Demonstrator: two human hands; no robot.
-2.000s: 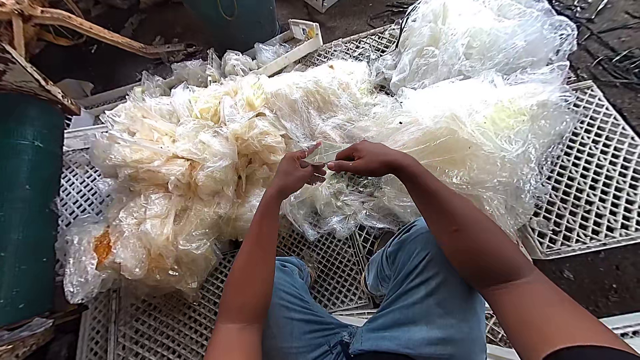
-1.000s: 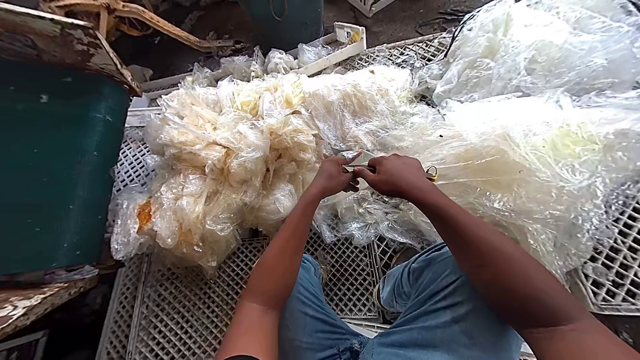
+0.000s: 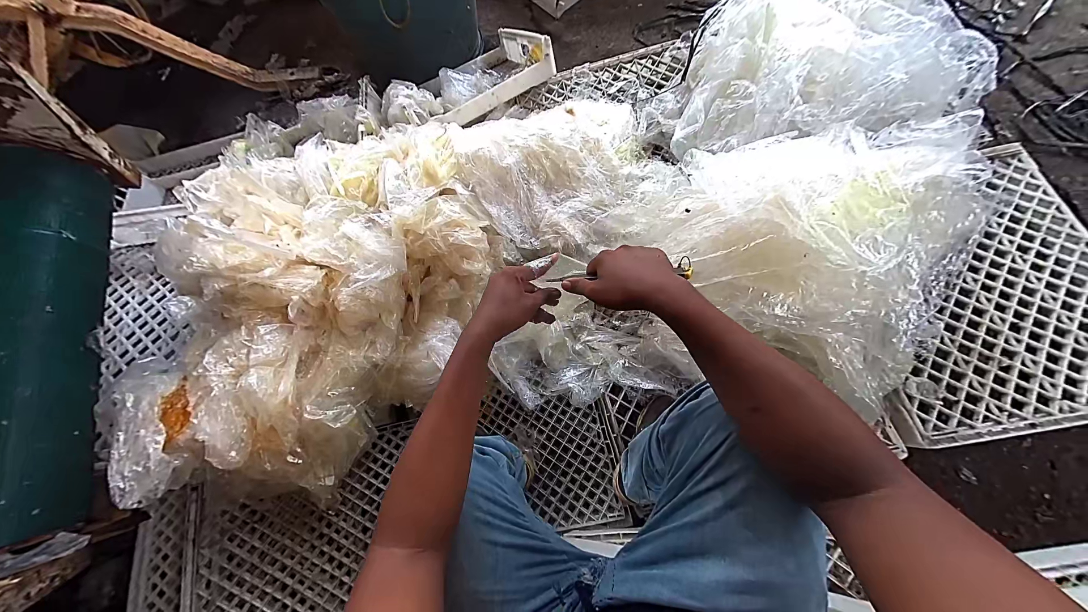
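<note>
My right hand [image 3: 627, 276] is closed around a small tool with a yellow end [image 3: 685, 269], perhaps a knife; its thin tip points toward my left hand. My left hand [image 3: 515, 299] pinches a piece of clear plastic film [image 3: 563, 268] between thumb and fingers, just left of the right hand. Both hands are above a long heap of crumpled clear plastic film [image 3: 323, 263], yellowish at the left. Whiter film [image 3: 816, 204] lies at the right of the heap.
White plastic lattice crates [image 3: 1011, 314] lie under and around the heap. A dark green bin [image 3: 47, 340] stands at the left, another [image 3: 408, 30] at the back. A wooden branch-like piece [image 3: 170, 42] juts in at the upper left. A bag of film [image 3: 841, 68] sits at the back right.
My hands stay close together over the heap. The film between them shows at a changed angle. The view has shifted somewhat.
</note>
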